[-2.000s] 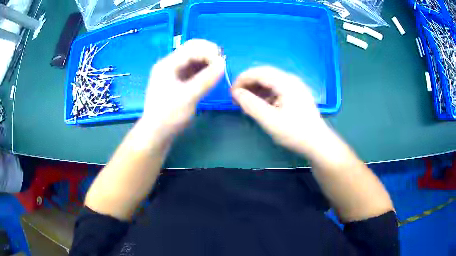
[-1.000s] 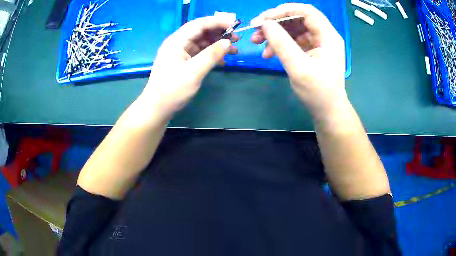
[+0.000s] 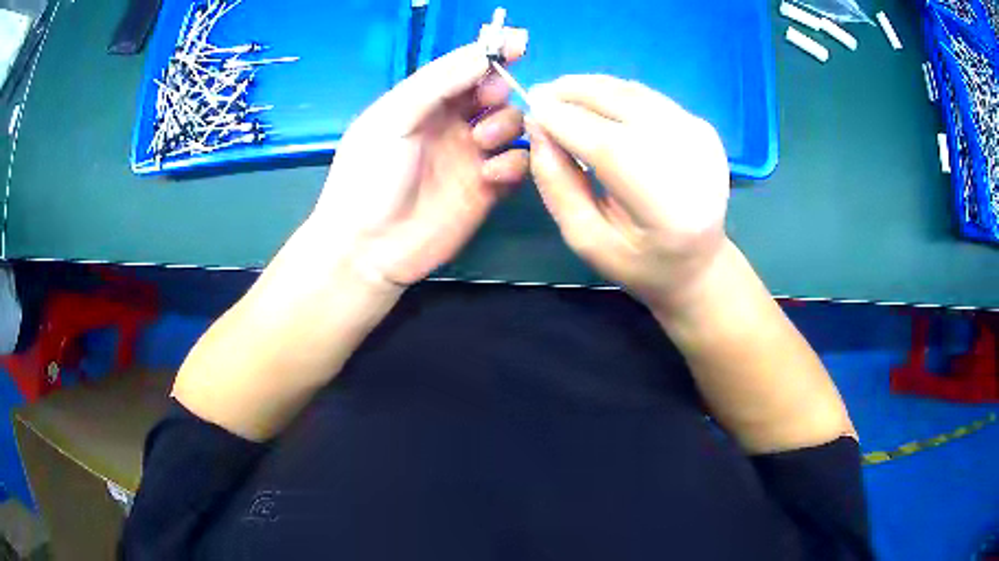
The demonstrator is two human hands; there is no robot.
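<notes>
My left hand holds a small white piece, which looks like a sleeve, at its fingertips, with a dark part at its lower end. My right hand pinches a thin light wire that runs up to that dark part. Where wire and white piece join is blurred. Both hands are bare, above the front of the large blue tray. Silvery leaded cores lie in a tangled heap in the smaller blue tray at the left.
White sleeves lie on the green bench beside a clear bag. Blue bins packed with leaded parts stand at the right edge. A dark slim object lies at the upper left. Red stools and a cardboard box are below.
My right hand has turned and moved down and left, bringing the wire to my left fingertips. The white piece in my left hand now points upward. The view has tilted down since the earliest frame.
</notes>
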